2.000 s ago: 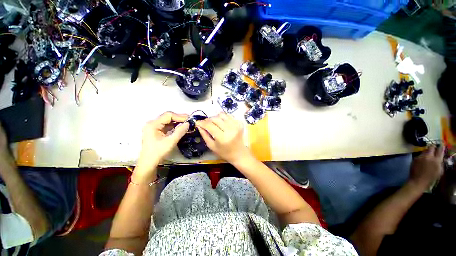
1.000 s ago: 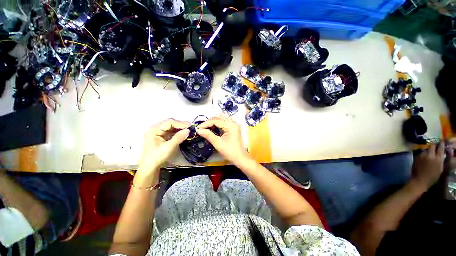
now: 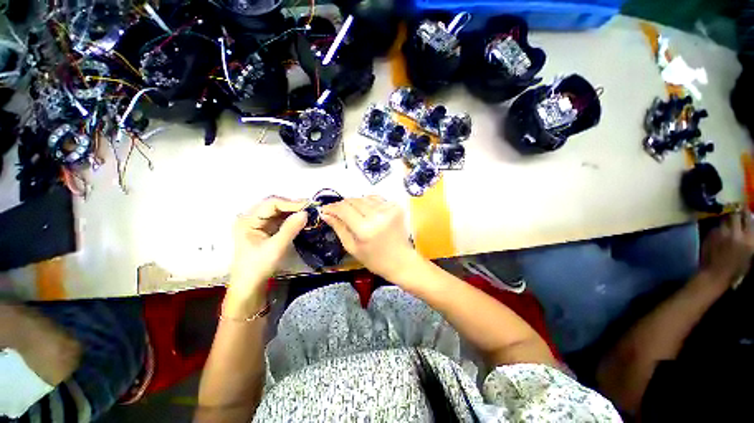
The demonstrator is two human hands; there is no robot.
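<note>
A black camera housing [image 3: 321, 248] sits near the bench's front edge, partly under my hands. My left hand [image 3: 269, 235] pinches a small dark camera module [image 3: 312, 216] just above the housing. My right hand [image 3: 372, 231] meets it there, thumb and fingertips closed at the module's side; thin yellowish wires show between the fingertips. What exactly the right fingertips hold is too small to tell, likely the wire end. A cluster of loose camera modules [image 3: 416, 145] lies beyond my right hand. A housing with a round board [image 3: 315, 132] stands beyond my left hand.
Wired housings with tangled leads [image 3: 169, 66] heap at the upper left. Housings with fitted boards [image 3: 555, 111] stand right of the modules. A blue bin [image 3: 546, 11] is at the far side. A black pad [image 3: 37, 227] lies left. A neighbour's hand [image 3: 727, 245] and modules are at right.
The view has shifted and tilted slightly. Both hands stay together over the housing, with small fingertip movements at the module and wires.
</note>
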